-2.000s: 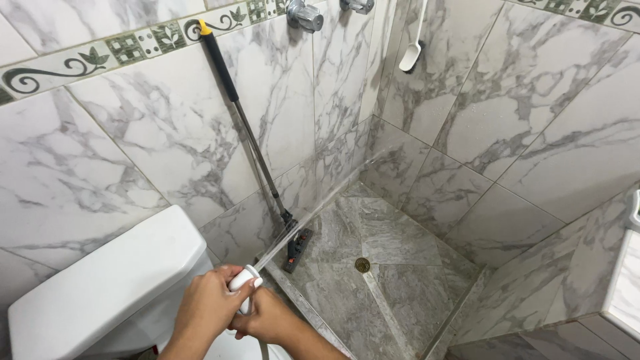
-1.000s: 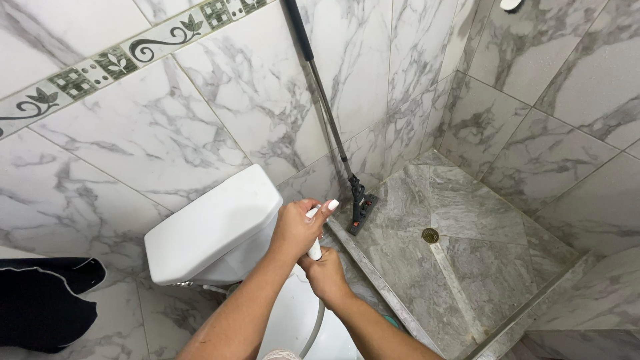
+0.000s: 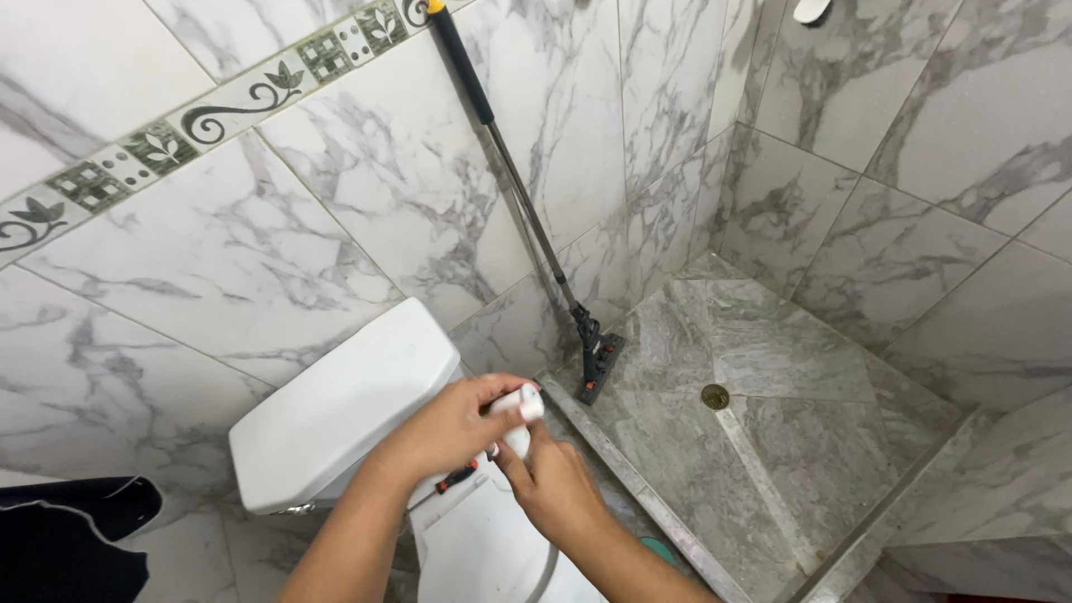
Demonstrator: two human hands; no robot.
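Observation:
Both of my hands are on a white handheld sprayer (image 3: 519, 423) above the toilet. My left hand (image 3: 456, 423) wraps the upper part near the nozzle, while my right hand (image 3: 553, 477) grips lower on the handle. A pale hose (image 3: 546, 578) runs down from it over the white toilet lid (image 3: 486, 544). Behind my left hand, a screwdriver-like tool with a black and orange handle (image 3: 456, 477) lies by the lid hinges. No water jet is visible from the nozzle.
A long-handled floor tool with a black head (image 3: 599, 364) leans on the marble-look wall. The toilet tank (image 3: 343, 410) stands at left, dark cloth (image 3: 67, 544) beyond it. A raised curb (image 3: 653, 502) borders the shower floor, which has a round drain (image 3: 714, 397).
Two seconds ago, water sprayed from the nozzle toward the shower corner; now none shows. My hands stay on the sprayer, and its nozzle is turned differently. The view has shifted.

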